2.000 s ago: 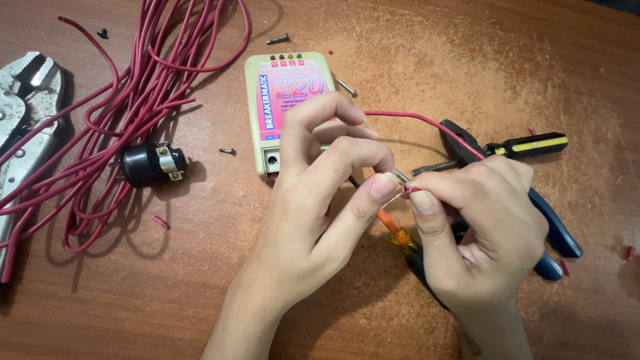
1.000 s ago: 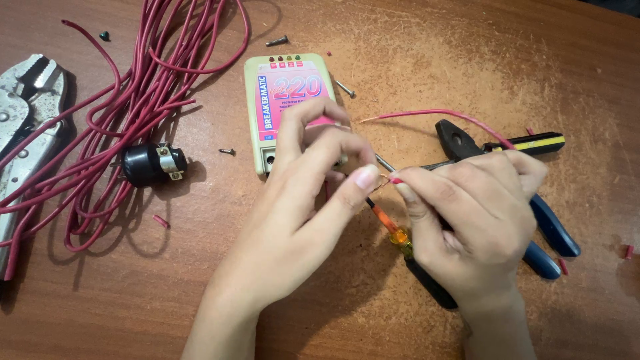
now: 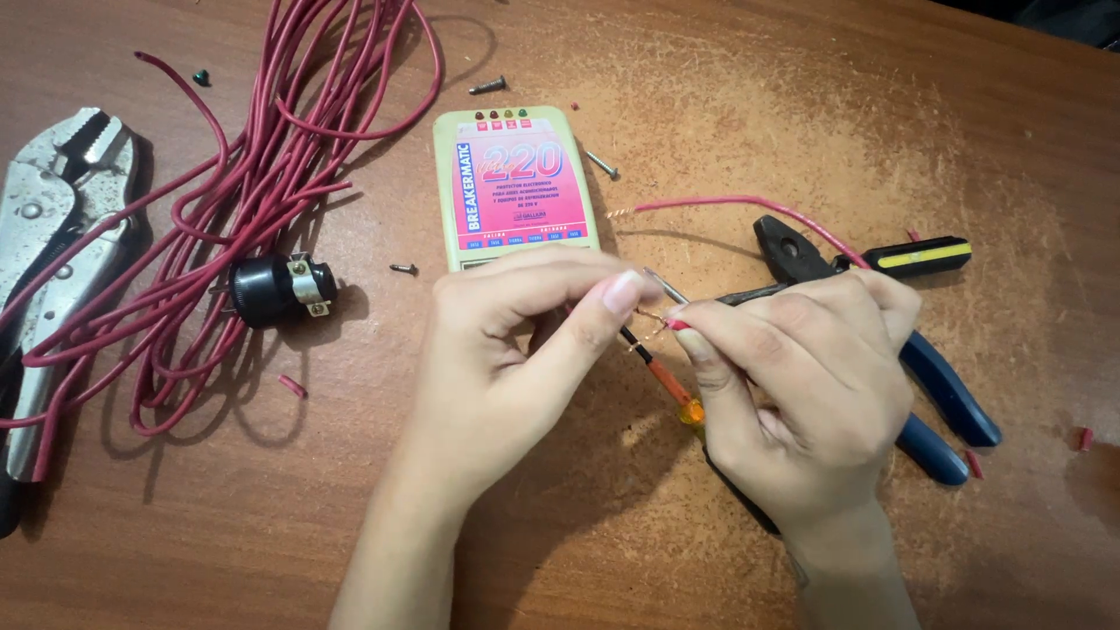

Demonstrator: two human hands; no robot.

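My right hand (image 3: 801,385) pinches the end of a red insulated wire (image 3: 678,324) between thumb and forefinger, with bare copper strands (image 3: 649,315) spreading from its tip. My left hand (image 3: 534,341) is at those strands, thumb and forefinger close together; whether they grip a strand is unclear. Another red wire length (image 3: 744,199) arcs out from behind my right hand and ends in twisted bare copper. Just beyond my left hand lies the voltage protector (image 3: 516,188), its lower end hidden. A screwdriver with an orange shaft sleeve (image 3: 669,382) lies beneath, partly covered by my right hand.
Blue-handled pliers (image 3: 792,249) and a black-and-yellow handle (image 3: 919,255) lie at right. On the left are locking pliers (image 3: 44,210), a tangled coil of red wire (image 3: 201,219) and a black plug (image 3: 271,290). Screws (image 3: 602,164) and red insulation scraps (image 3: 293,386) lie scattered on the wooden table (image 3: 219,525).
The arcing wire's bare copper end, hidden behind my left hand two seconds ago, now shows beside the protector. The strands at my right fingertips look more spread apart.
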